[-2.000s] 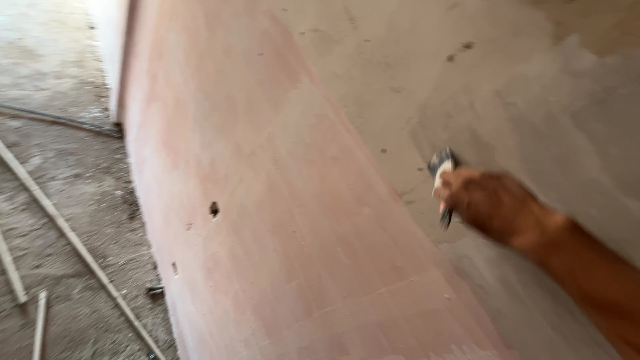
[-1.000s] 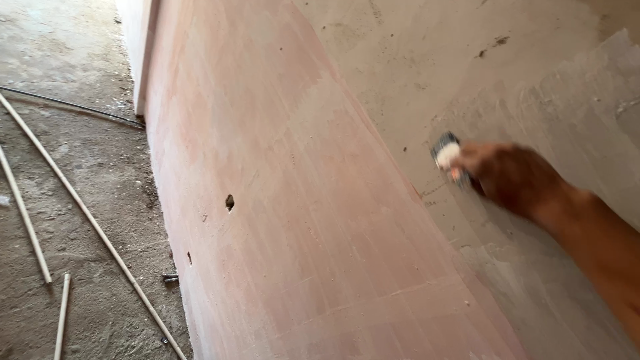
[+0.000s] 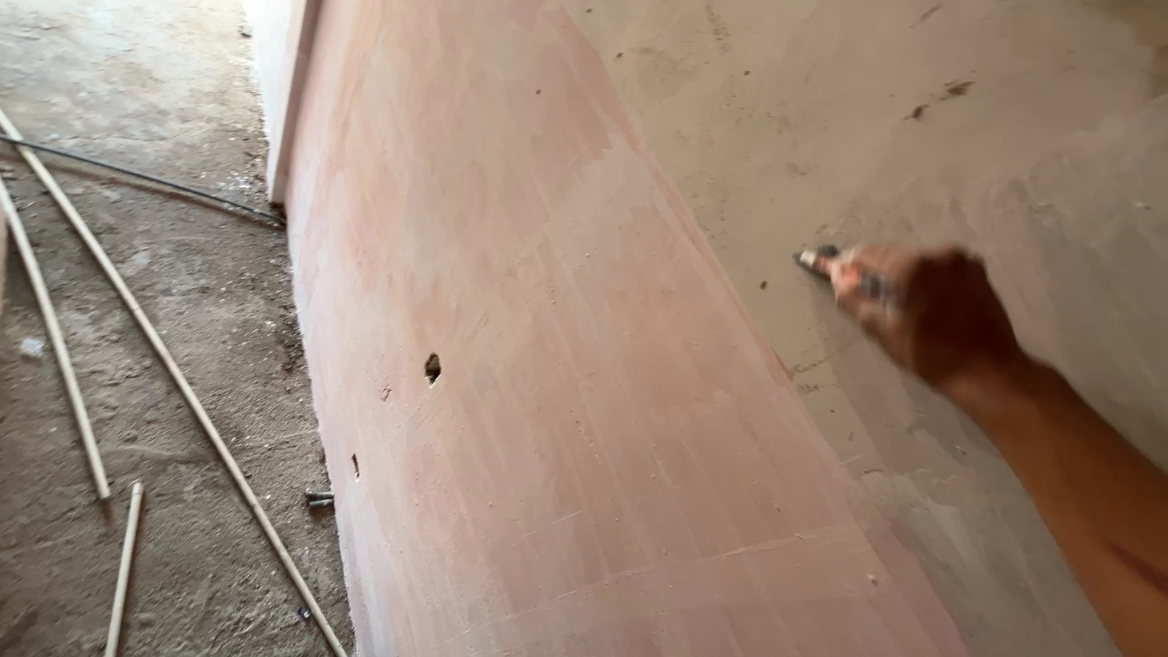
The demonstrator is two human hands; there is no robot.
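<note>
My right hand (image 3: 931,310) reaches in from the right edge, closed around a small hand tool (image 3: 817,259) with a dark and pale end; the blur and my fingers hide most of it, so its kind is unclear. The tool's end is at the grey-beige plastered part of the wall (image 3: 712,119). To the left of the hand runs a broad pinkish band of wall (image 3: 547,383), with a small dark hole (image 3: 432,368) in it. Darker, smoother grey patches lie around my wrist. My left hand is out of view.
On the rough floor (image 3: 210,383) at left lie several long pale rods (image 3: 173,356) and a dark thin rod (image 3: 137,173). A short dark metal piece (image 3: 319,499) juts by the wall's base. A pale vertical edge (image 3: 294,100) stands at the upper left.
My right hand has kept hold of the small tool while moving over the grey part of the wall; the tool's end shows thinner than before. The view has shifted, showing more floor.
</note>
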